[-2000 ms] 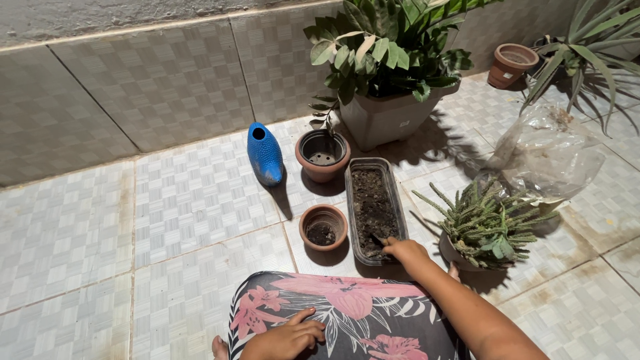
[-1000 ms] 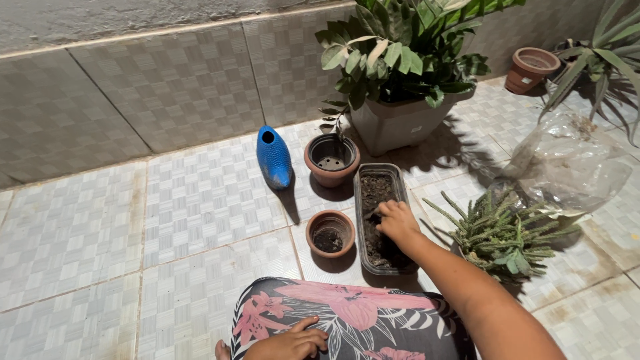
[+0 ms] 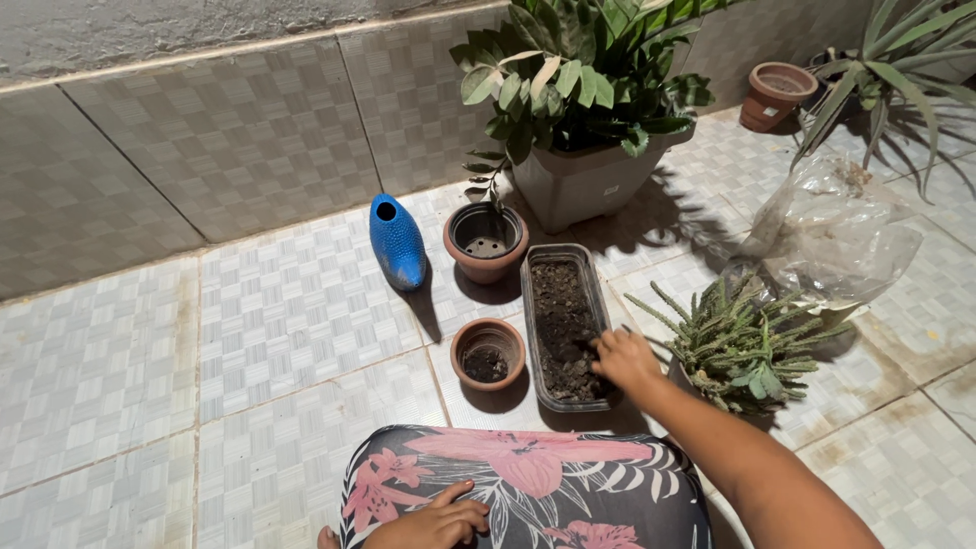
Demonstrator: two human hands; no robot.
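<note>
My right hand reaches over the right rim of a rectangular plastic planter filled with dark soil. Its fingertips touch or hover at the soil, and a thin dark strip shows beside the hand; whether it is held cannot be told. My left hand rests on the flowered cloth over my lap, holding nothing. Left of the planter stand a small terracotta-coloured pot with some soil inside and, behind it, a larger pot with a black holed liner.
A blue watering can or bottle stands near the tiled wall. Behind is a leafy plant in a big grey pot. To the right are a potted cactus-like plant, a clear plastic bag, a brown pot and a spiky-leaved plant.
My right hand moved from the planter's near end up over the soil, then to its right rim. My left hand has stayed on the cloth.
</note>
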